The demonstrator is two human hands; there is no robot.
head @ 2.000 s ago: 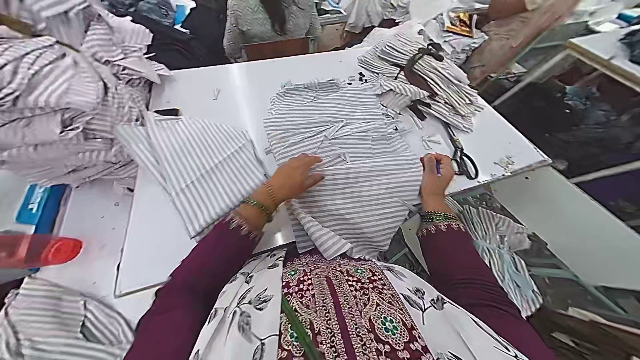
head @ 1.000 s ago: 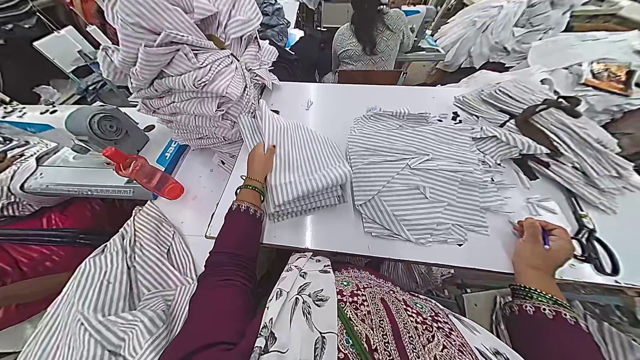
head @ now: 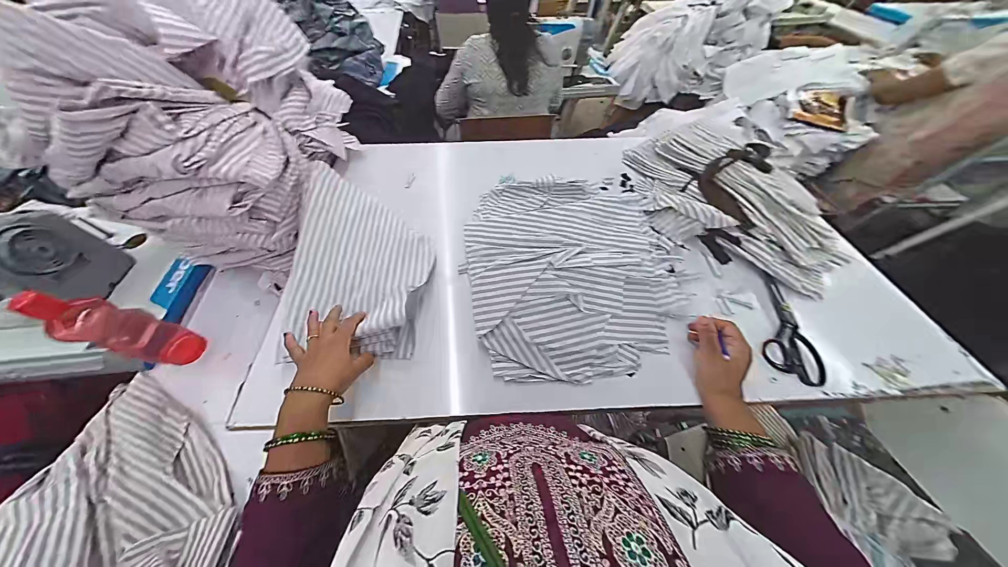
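My left hand (head: 329,350), fingers spread, rests on the near edge of a stack of striped fabric panels (head: 354,252) at the left of the white table (head: 535,398). Closed around a blue pen (head: 722,345), my right hand (head: 718,354) is at the table's right side. Between the hands lies a loose pile of grey-and-white striped pieces (head: 567,276). Black-handled scissors (head: 791,346) are just right of my right hand. Behind them, a bundle of striped pieces (head: 780,213) is tied with a dark cloth strip (head: 720,185).
A large heap of striped fabric (head: 181,134) stands at the left, behind a red plastic bottle (head: 118,327) and a sewing machine (head: 59,256). More striped cloth (head: 126,480) hangs at the lower left. A seated person (head: 504,75) is beyond the table; another person's arm (head: 913,85) shows at right.
My left hand has gone from the middle pile to the left stack, then down to its near edge. The left stack now reaches nearer the front edge than one second ago.
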